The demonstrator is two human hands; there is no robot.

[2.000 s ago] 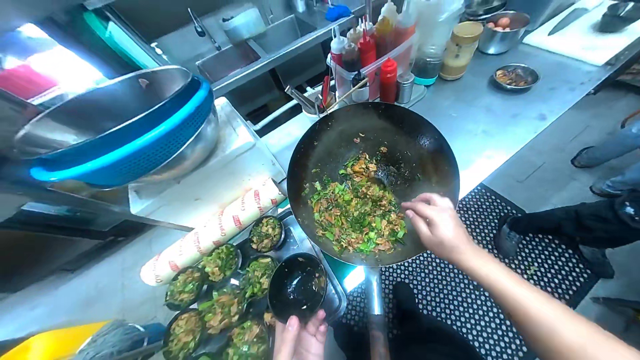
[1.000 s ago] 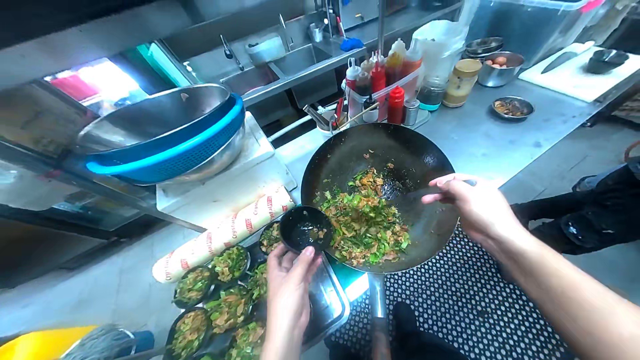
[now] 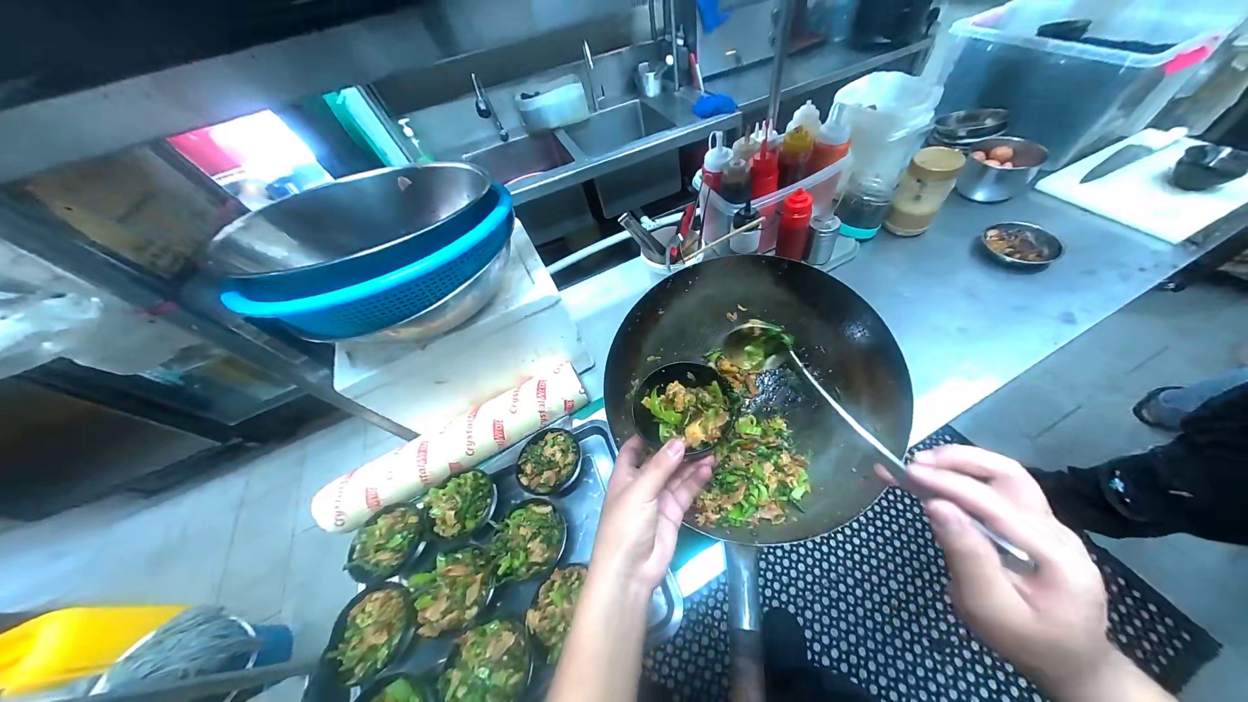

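Note:
My left hand (image 3: 658, 507) holds a small black bowl (image 3: 645, 414), partly filled with chopped greens and meat, over the left side of a dark wok (image 3: 848, 390). In my right hand (image 3: 1009, 546) is the handle of a metal ladle (image 3: 848, 414). The ladle's bowl, with some food in it, is inside the wok to the upper right of the small bowl. More of the cooked greens and meat (image 3: 756, 478) lie in the wok's lower part. Several filled black bowls (image 3: 526, 541) stand on a metal tray (image 3: 592, 458) at the lower left.
A roll of cling wrap (image 3: 453, 444) lies behind the tray. Stacked metal bowls and a blue colander (image 3: 390, 297) stand at the left. Beyond the wok are sauce bottles (image 3: 795, 224), a jar (image 3: 921, 195) and a small metal dish (image 3: 1022, 246). A person's legs (image 3: 1150, 487) are at the right.
The small black bowl, held low at the tray two seconds ago, has moved up over the wok and now holds food. The ladle has shifted within the wok. The view has moved somewhat.

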